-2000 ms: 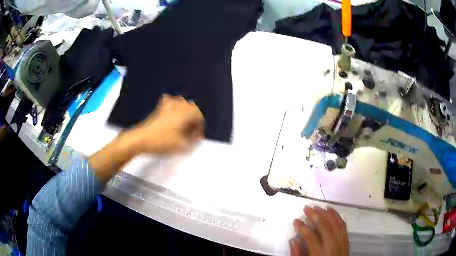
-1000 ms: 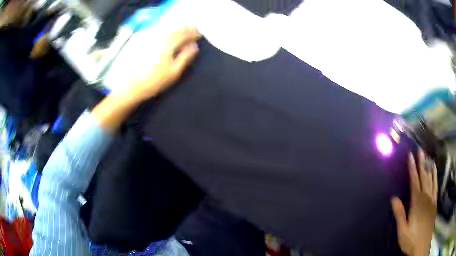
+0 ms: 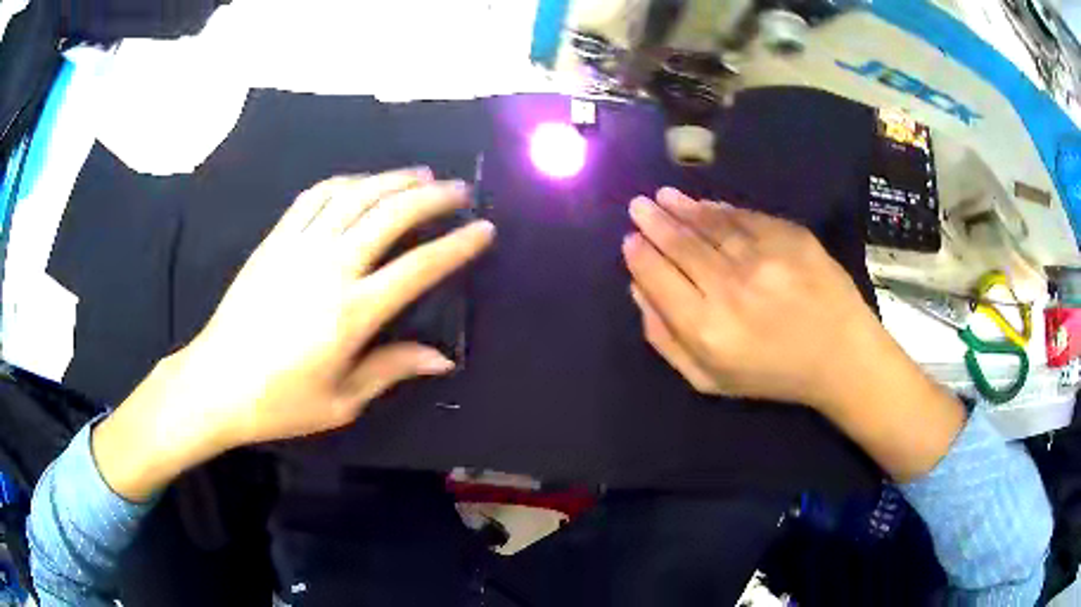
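A large dark garment panel (image 3: 557, 403) lies spread over the white table and machine bed. A smaller dark pocket piece (image 3: 433, 314) lies on it, partly hidden under my left hand (image 3: 344, 291). My left hand rests flat with fingers apart. My right hand (image 3: 741, 296) lies flat on the panel, fingers close together, gripping nothing visible. The presser foot (image 3: 583, 113) is at the panel's far edge, beside a bright pink-violet light. I cannot tell if the needle is in the cloth.
The sewing machine head (image 3: 901, 89) with blue stripe stands at the back right. A phone (image 3: 903, 184) lies on its bed. Scissors (image 3: 998, 338) with green and yellow handles lie at the right. Dark cloth hangs below the table's front edge.
The panel, tilted and reaching toward the light earlier, now lies level under the machine head. My left hand has moved down onto the pocket piece; my right hand is left of its former place.
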